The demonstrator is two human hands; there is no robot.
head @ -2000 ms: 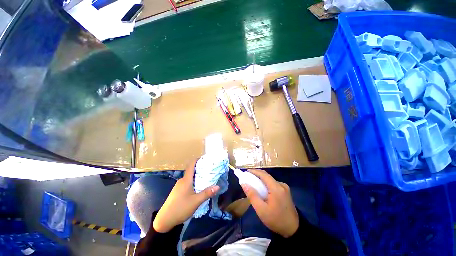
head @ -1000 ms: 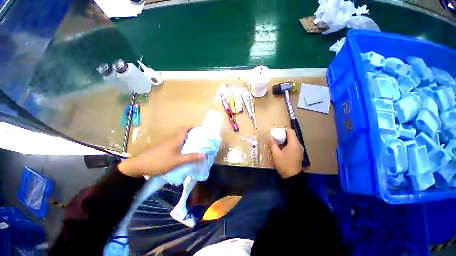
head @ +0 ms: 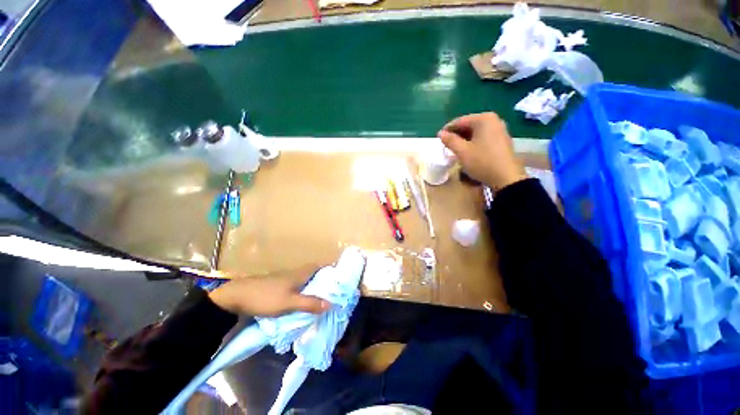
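My left hand (head: 272, 295) holds the pale-blue figure lower body (head: 312, 328) around its ruffled waist, over my lap at the bench's front edge. Its two legs point down and to the left, and a pale block shows at its upper end. My right hand (head: 484, 150) is at the white glue cup (head: 438, 168), with finger and thumb pinched together just above it. The thin stick of the cup is hidden or too small to make out in the fingers. The white glue bottle (head: 466, 233) stands on the bench below my right hand.
A blue crate (head: 599, 235) of pale blocks is at the right. A red pen-like tool (head: 390, 217) and a yellow tool (head: 399, 194) lie mid-bench. White bottles (head: 231, 150) and turquoise handles (head: 234, 207) are behind the clear screen. My right sleeve covers most of the mallet. Crumpled plastic (head: 527, 42) lies on the green belt.
My right hand has let go of the glue bottle, now on the bench, and moved up to the glue cup. My left hand has lowered the figure body slightly.
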